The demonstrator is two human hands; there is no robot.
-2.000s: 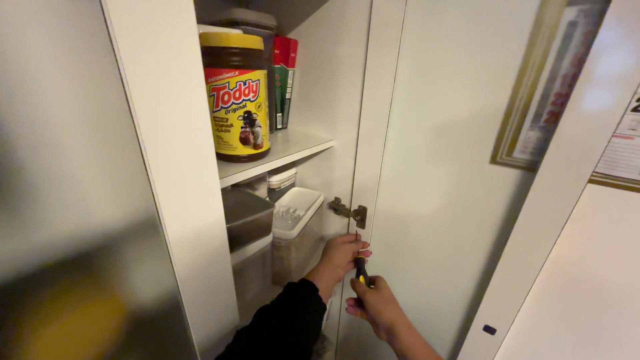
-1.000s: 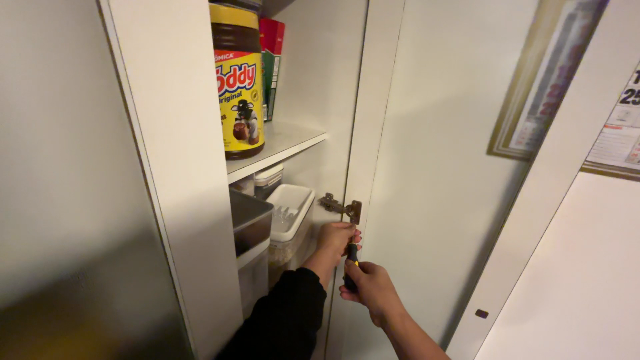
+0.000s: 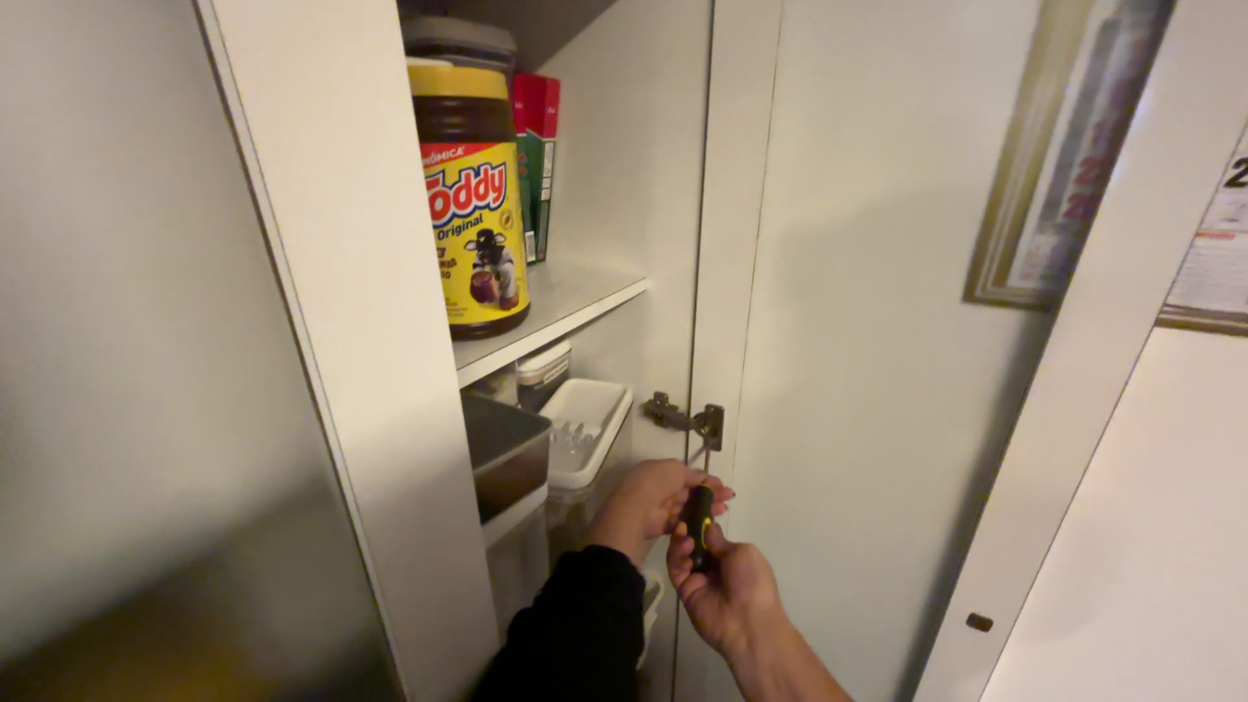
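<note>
My right hand (image 3: 726, 585) grips the black and yellow handle of a screwdriver (image 3: 700, 526), which points upward. Its thin shaft reaches toward a metal cabinet hinge (image 3: 710, 425) that joins the cabinet's side wall to the open door (image 3: 858, 390). Whether the tip sits in a screw is too small to tell. My left hand (image 3: 658, 502), in a black sleeve, is just below the hinge, its fingers around the screwdriver's upper end near the shaft; how firmly they hold it is partly hidden.
On the cabinet shelf (image 3: 556, 317) stand a Toddy jar (image 3: 478, 224) and a red and green box (image 3: 536, 166). Plastic containers with a white lid (image 3: 590, 414) and a dark open bin (image 3: 509, 448) are below. A near panel (image 3: 331, 292) edges the left side; a framed picture reflects in the door.
Both hands remain at the screwdriver below the hinge. The view has shifted slightly; no other change is plain.
</note>
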